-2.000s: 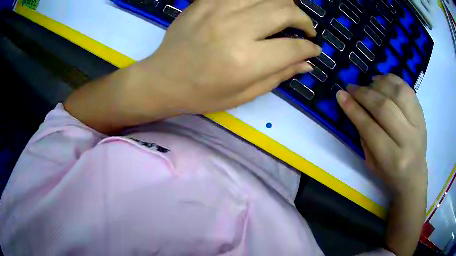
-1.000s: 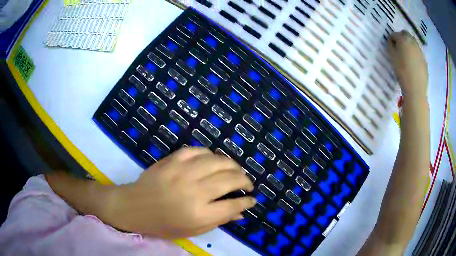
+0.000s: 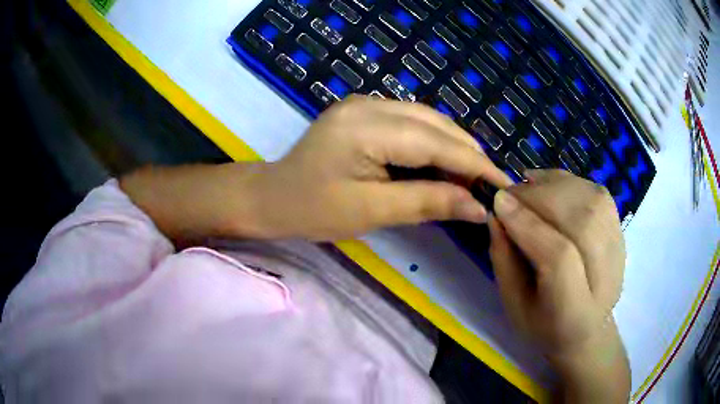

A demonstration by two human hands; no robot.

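Note:
A small dark part (image 3: pixel 483 189) shows between the fingertips of both hands, mostly hidden by them. My left hand (image 3: pixel 371 173) comes from the left and pinches it between thumb and fingers. My right hand (image 3: pixel 556 245) holds it from the right, its fingertips touching those of my left hand. Both hands are over the near edge of the blue-black tray (image 3: pixel 643 170), which holds rows of black pill-shaped parts (image 3: pixel 424 69) with shiny rims. Pockets at the tray's right end show blue with no parts. My hands hide part of the tray's near side.
A white slotted tray (image 3: pixel 624 59) lies beyond the blue-black tray, cut off by the frame. Thin metal tweezers (image 3: pixel 696 154) lie at the right. Yellow tape (image 3: pixel 189 106) runs along the near bench edge. A small blue dot (image 3: pixel 414 267) is on the white top. Dark stacked items stand at the lower right.
My right hand has come back from the white slotted tray to meet my left hand. The fingertips now hold a small dark part between them. The view has shifted, showing less of the trays.

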